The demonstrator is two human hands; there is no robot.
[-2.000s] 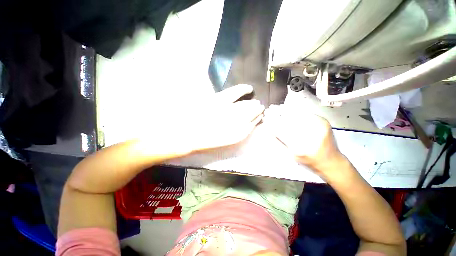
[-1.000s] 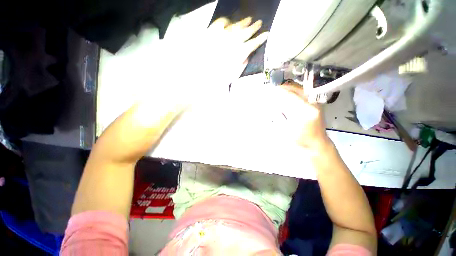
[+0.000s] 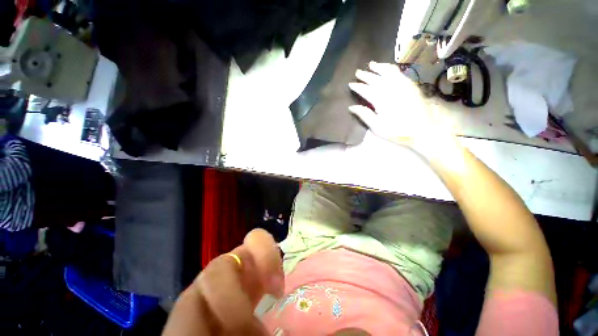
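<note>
A grey-brown fabric panel (image 3: 334, 98) with a blue-grey strip along its left edge lies on the white machine table, left of the machine head (image 3: 433, 29). My right hand (image 3: 393, 105) rests on the panel's right part, fingers spread, overexposed. Something small and reddish shows under its fingers. My left hand (image 3: 229, 289) is near the camera at the bottom, off the table, blurred and partly cut off, fingers curled, a ring on one. A small pale patch shows beside its fingers; whether it is held is unclear.
Black cloth (image 3: 157, 111) lies left. Black-handled scissors (image 3: 485, 79) and a white scrap (image 3: 528, 85) lie right of the machine head. Another machine (image 3: 52, 62) and a person's striped sleeve (image 3: 16, 184) are at far left. A blue basket (image 3: 98, 295) is below.
My left hand has left the fabric and come down and back toward the camera. My right hand has opened flat on the panel. The view has shifted left, showing the second machine.
</note>
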